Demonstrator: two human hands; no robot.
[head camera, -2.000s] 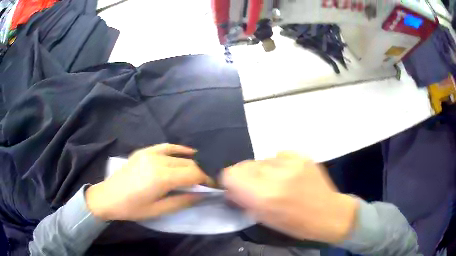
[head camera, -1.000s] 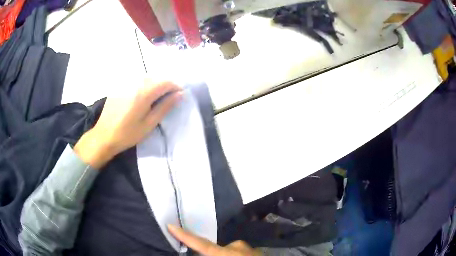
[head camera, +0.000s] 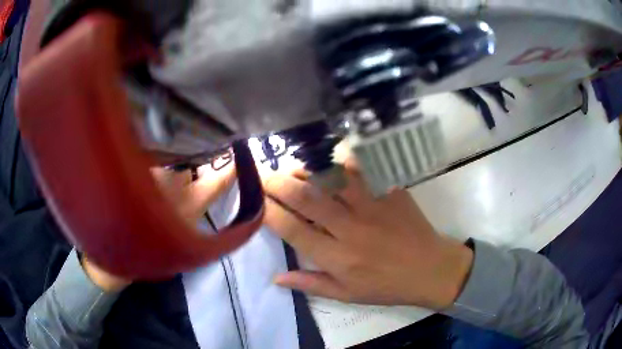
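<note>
The white backing piece (head camera: 266, 283) lies lengthwise under the sewing machine head (head camera: 245, 61), with a dark line along its middle. The dark garment panel (head camera: 305, 310) shows along its right edge. My right hand (head camera: 368, 238) lies flat over the right edge of the cloth, its fingertips near the needle area, thumb apart, gripping nothing visible. My left hand (head camera: 204, 191) is on the left of the cloth near the presser foot, largely hidden by the red guard (head camera: 102, 157); its grip cannot be told. The needle area is blurred and bright.
The ribbed pale knob (head camera: 399, 155) hangs in front of the right fingers. Dark cut strips (head camera: 483, 105) lie on the machine bed behind. The white tabletop (head camera: 505, 191) has a dark seam and a faint printed scale. Dark cloth (head camera: 20, 252) is bunched at left.
The view has come close to the machine head. My right hand has moved from the near end of the white piece up to its right side by the needle. My left hand is now behind the red guard.
</note>
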